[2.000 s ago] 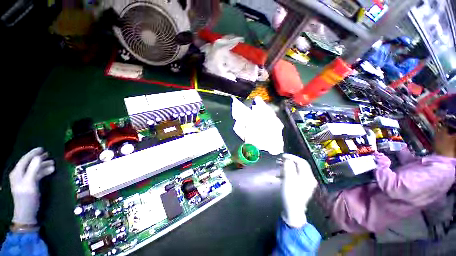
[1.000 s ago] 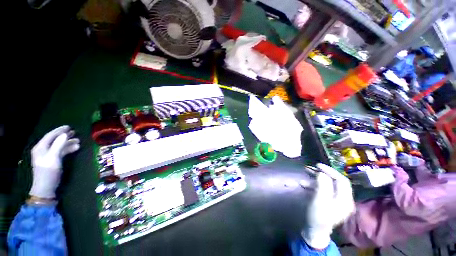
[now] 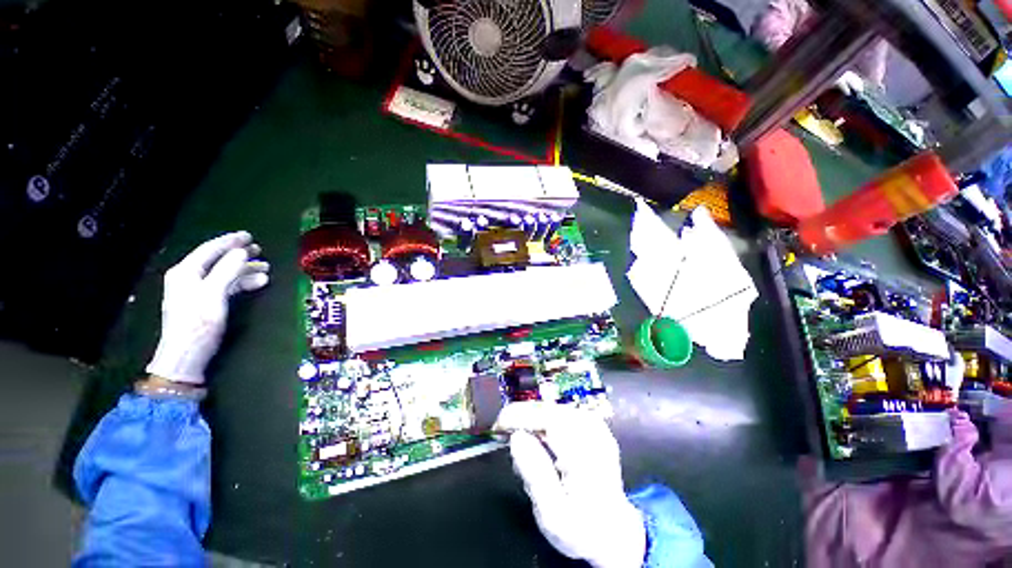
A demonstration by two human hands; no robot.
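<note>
A green power supply board (image 3: 383,472) lies on the bench in front of me, with a long white heatsink (image 3: 477,307), a finned heatsink (image 3: 502,189) and copper-red coils (image 3: 335,253). My right hand (image 3: 572,477), white-gloved, is over the board's front right edge. Its fingers are closed on a thin brownish stick (image 3: 499,429) that points left over the board; I cannot tell whether the tip touches. My left hand (image 3: 208,305), white-gloved, is open and empty, left of the board. A green round cup (image 3: 664,343) stands right of the board.
Crumpled white paper (image 3: 694,277) lies behind the cup. A white fan (image 3: 488,39), a black box of white rags (image 3: 644,166) and red-orange objects (image 3: 782,178) are at the back. More boards (image 3: 899,366) and a pink-sleeved person are at right. Black trays (image 3: 100,144) are at left.
My right hand has moved left from the bench beside the board to over its front right part, with the stick. The view has shifted, bringing the black trays into sight. My left hand stays open.
</note>
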